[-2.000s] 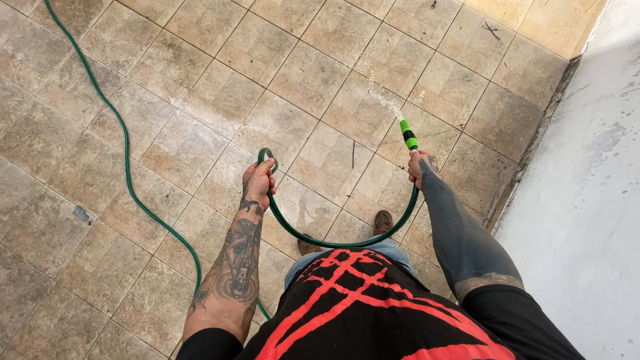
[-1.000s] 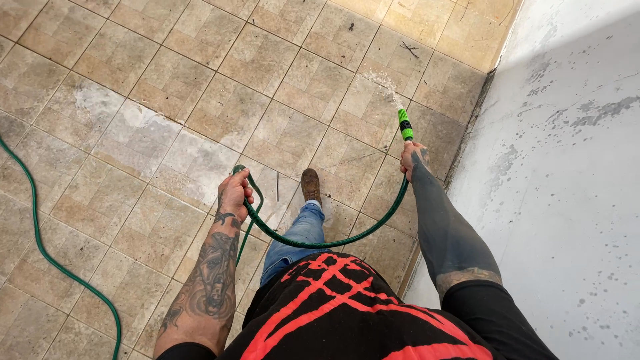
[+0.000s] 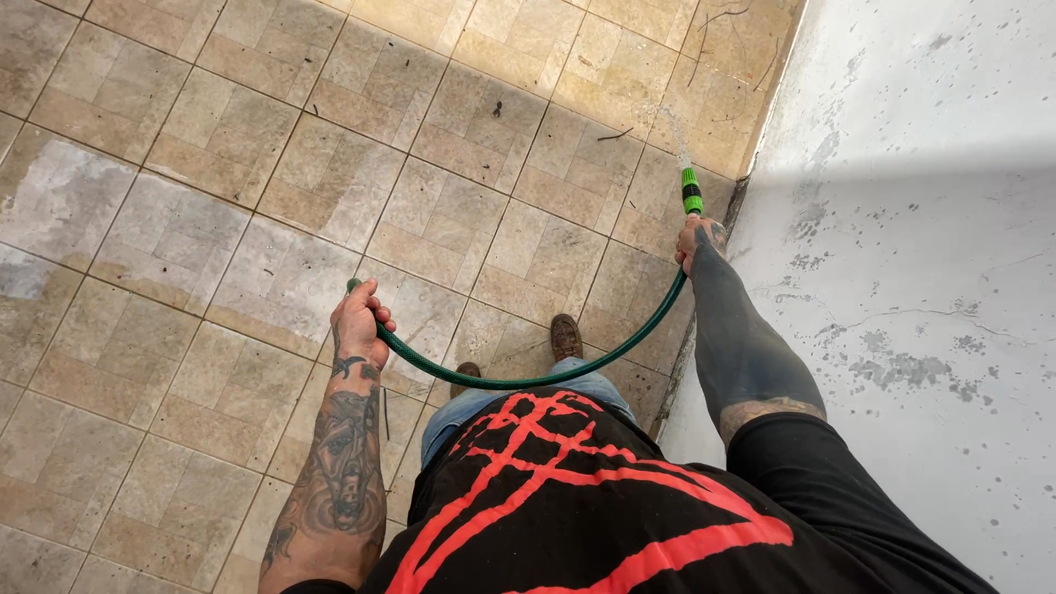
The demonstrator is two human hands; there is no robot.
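Note:
A green garden hose (image 3: 528,382) hangs in a curve between my hands, in front of my shirt and above my shoes. My left hand (image 3: 361,323) is closed around the hose, with a short bit of it showing above the fist. My right hand (image 3: 700,241) grips the other end, just behind a bright green and black spray nozzle (image 3: 691,190). From the nozzle's tip, water (image 3: 678,132) sprays away from me onto the floor tiles, near the corner by the wall. The hose beyond my left fist is hidden.
Beige floor tiles (image 3: 437,210) spread ahead and to the left, with pale wet-looking patches. A stained, cracked white wall (image 3: 899,272) runs close along my right side. Thin twigs (image 3: 615,134) and bits of debris lie on the tiles. My brown shoes (image 3: 566,337) stand below the hose.
The view has moved forward along the wall as I step. Both hands keep hold of the hose, and water still flows. The hose length on the floor at left has gone out of view.

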